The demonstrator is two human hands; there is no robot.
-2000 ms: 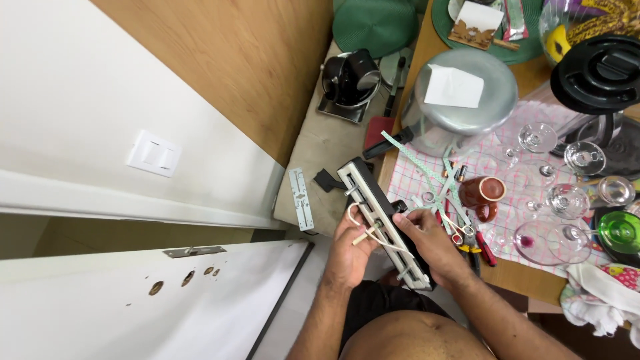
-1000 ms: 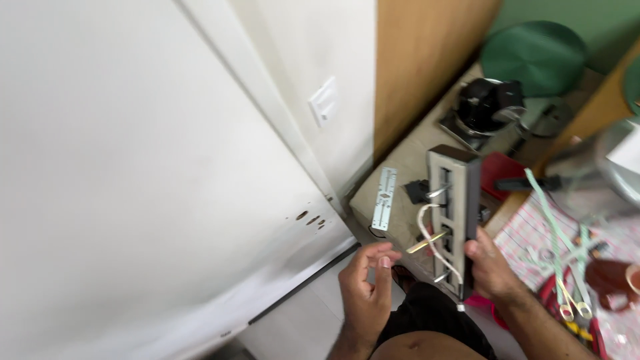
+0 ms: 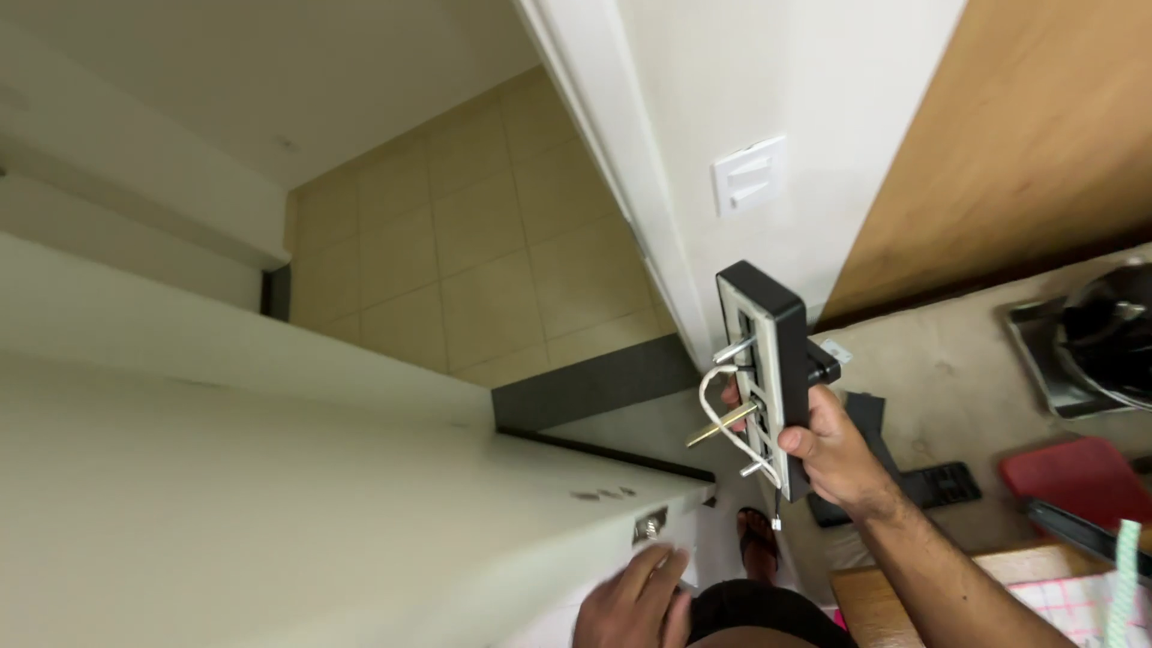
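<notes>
My right hand [image 3: 832, 450] grips the black housing of an electronic door lock [image 3: 765, 378], held upright with its back facing left. From that back stick out metal posts and a flat brass-coloured spindle [image 3: 723, 425]. A white cable [image 3: 711, 405] loops beside them, and a small connector [image 3: 777, 523] dangles below. My left hand [image 3: 634, 598] holds nothing visible and is near the edge of the white door [image 3: 432, 504], just below the metal latch [image 3: 650, 527]. Several holes [image 3: 603, 494] show in the door face close to the latch.
A light switch [image 3: 750, 176] is on the wall beyond the lock. The doorway opens onto a tiled floor [image 3: 477, 243]. To the right, a beige surface [image 3: 945, 378] holds black parts [image 3: 940, 486], a red item [image 3: 1075, 477] and a metal tray [image 3: 1035, 360]. A wooden table edge [image 3: 877, 603] is at lower right.
The view has swung left toward the doorway. My left hand, at the lock two seconds ago, is now apart from it and near the door's edge. My right hand still holds the lock.
</notes>
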